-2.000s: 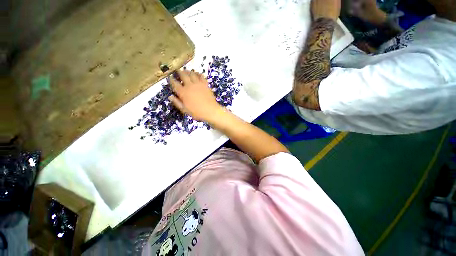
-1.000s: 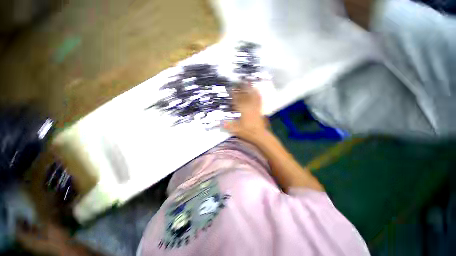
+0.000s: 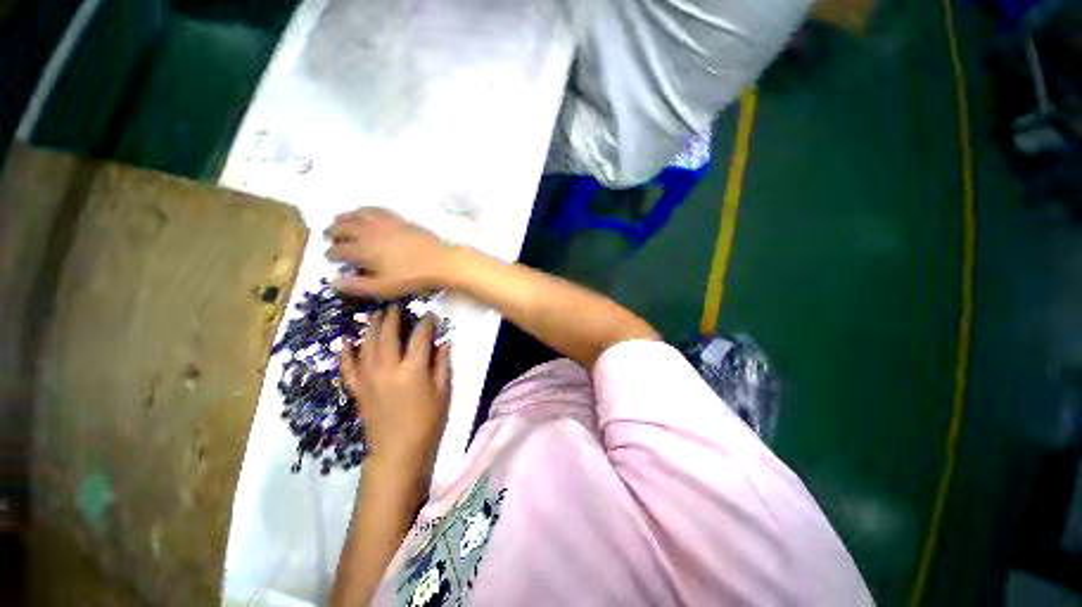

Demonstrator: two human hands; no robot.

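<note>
A loose pile of small dark, glinting violet-black pieces lies on the white work sheet. My right hand lies across the far edge of the pile, palm down, with its fingertips pointing left. My left hand is on the near right side of the pile, fingers spread and pointing away from me. Pieces under both hands are hidden, and I cannot tell whether any are held.
The worn brown board borders the sheet on the left. A person in white clothing is at the top, beside a blue stool. A clear bag is on the green floor at right.
The view has turned, so the bench runs more upright and the cardboard box is out of view. My left hand has come onto the pile. My right hand has moved to its far edge.
</note>
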